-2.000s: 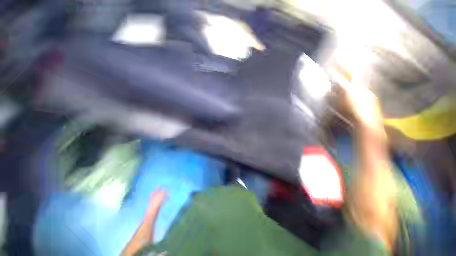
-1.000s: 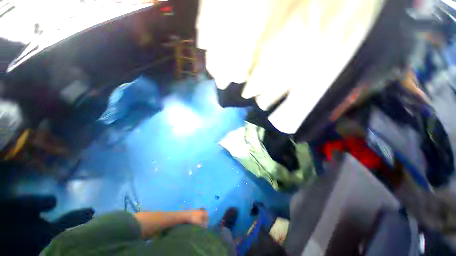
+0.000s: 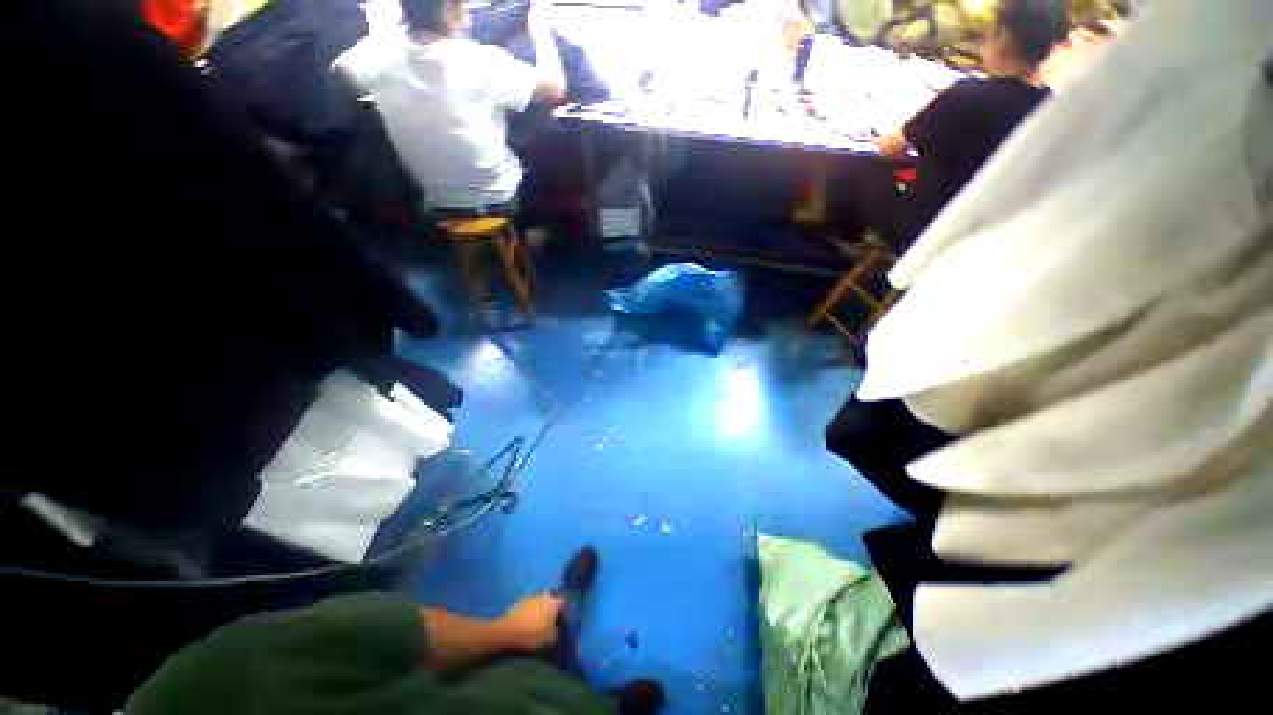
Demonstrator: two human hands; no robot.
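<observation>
My left hand (image 3: 533, 623) is low in the picture, below the centre, reaching out of a green sleeve. Its fingers look curled, but it is small and blurred, and I cannot tell whether it holds anything. It lies in front of a dark shoe. My right hand is not in view. Cream garments (image 3: 1089, 377) hang in overlapping layers on the right. Black garments (image 3: 168, 279) hang close on the left.
The glossy blue floor (image 3: 670, 433) shows a blue plastic bag (image 3: 680, 305), a thin cable and a green sack (image 3: 824, 629). White sheets (image 3: 342, 461) lie at left. Two people sit on stools at a bright table (image 3: 726, 119).
The view has swung from the grey padded table and levelled towards the people at the bright table. My right arm, seen two seconds ago, is out of view. My left hand stays low.
</observation>
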